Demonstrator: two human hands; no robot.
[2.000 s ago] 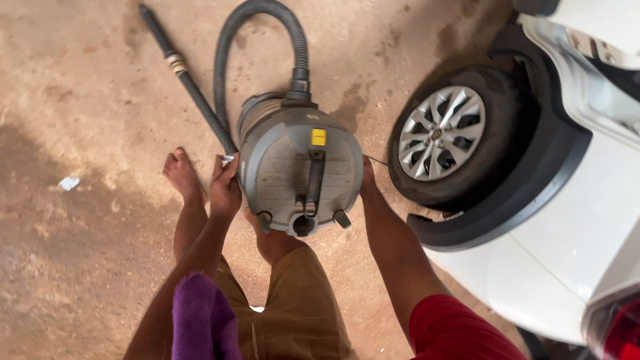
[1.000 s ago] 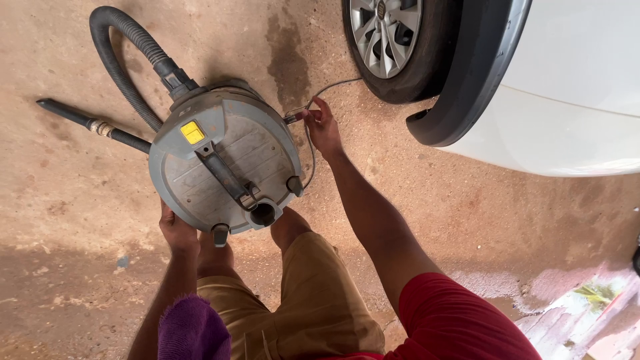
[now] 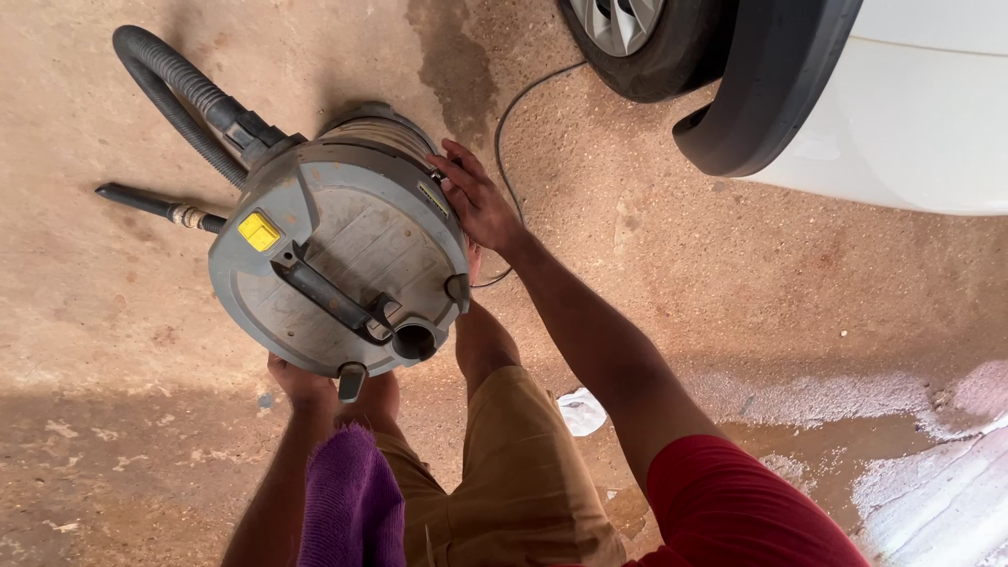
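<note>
A grey canister vacuum cleaner (image 3: 354, 236) with a yellow switch (image 3: 259, 231) and a black carrying handle (image 3: 331, 303) is in front of my legs, seen from above. My left hand (image 3: 303, 382) is against its near left side, the fingers partly hidden beneath the lid's rim. Against the upper right side, near a latch, lies my right hand (image 3: 479, 197), its fingers spread a little. The ribbed hose (image 3: 177, 79) loops out from the far side. A black tube (image 3: 142, 201) sticks out to the left. A purple cloth (image 3: 350, 500) hangs by my left arm.
A car wheel (image 3: 622, 39) and the black-trimmed white car body (image 3: 890, 118) occupy the upper right. A thin dark cable (image 3: 502, 130) curves over the concrete floor between vacuum and wheel. A white scrap (image 3: 583, 412) lies beside my knee. Wet, foamy floor (image 3: 835, 449) is at the lower right.
My right hand has moved from the cable near the vacuum's right side onto the vacuum's side. One second ago it pinched something dark there. The view has shifted.
</note>
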